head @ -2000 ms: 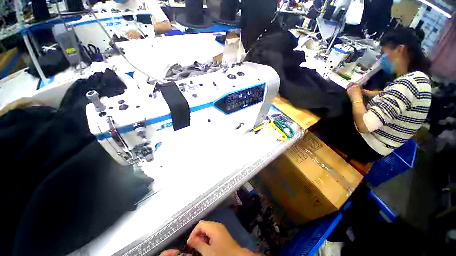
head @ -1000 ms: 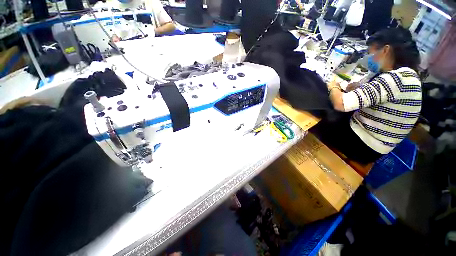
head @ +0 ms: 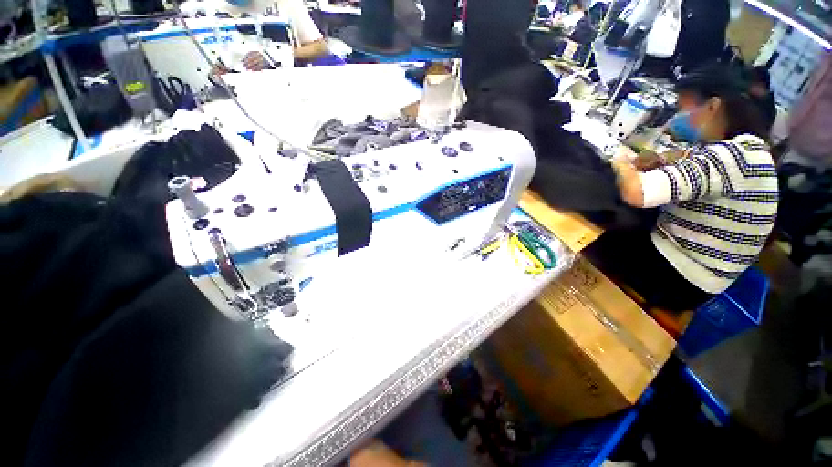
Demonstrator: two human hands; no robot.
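Note:
A large black garment piece (head: 137, 365) lies left of and under the needle area of the white sewing machine (head: 392, 201), spread over the table's left part. Its edge ends just right of the needle area. A black strip (head: 345, 208) is draped over the machine head. Scissors with yellow and green handle loops (head: 531, 252) lie at the table's right end. Part of one hand (head: 385, 455) shows blurred at the bottom edge, below the table's front edge, mostly cut off; I cannot tell which hand it is or what it holds. No other hand of mine is visible.
A ruler band (head: 392, 392) runs along the table's front edge. A cardboard box (head: 593, 337) and blue crates (head: 730, 310) stand below at the right. A person in a striped top (head: 721, 210) sits at the right. Grey cloth (head: 374, 135) lies behind the machine.
The hands low in front of the table have dropped almost out of the picture. The view has shifted slightly. The garment piece stays by the needle. The seated person's arms and head have moved.

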